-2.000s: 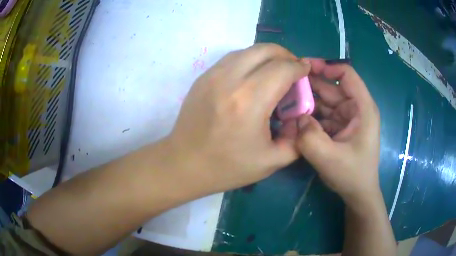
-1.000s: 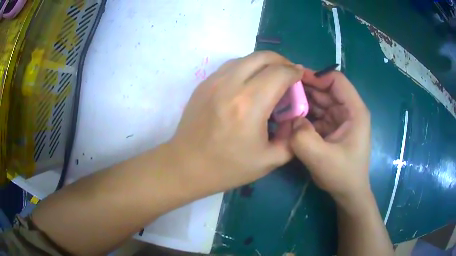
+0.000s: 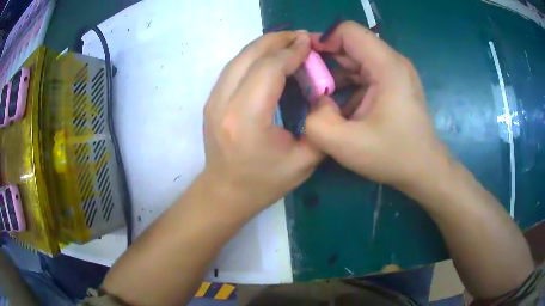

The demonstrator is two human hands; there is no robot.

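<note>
A pink device unit (image 3: 318, 76) is held between my two hands, tilted, with its dark face partly showing towards my left palm. My left hand (image 3: 254, 113) is curled around its left side, fingertips at the top edge. My right hand (image 3: 373, 107) has its thumb at the unit's lower edge. A small dark strip (image 3: 330, 30) sticks up at my right index fingertip, near the unit's top. Most of the unit is hidden by my fingers.
On the left, a vented metal box (image 3: 89, 149) with yellow film carries pink units (image 3: 16, 97). A black cable (image 3: 113, 128) runs beside it. A white sheet (image 3: 161, 77) lies left of a green mat (image 3: 454, 89). Part of another person shows at the lower left.
The view has shifted, so more of the box and the pink units on it shows. My hands appear higher and further left. The held unit is turned more edge-on.
</note>
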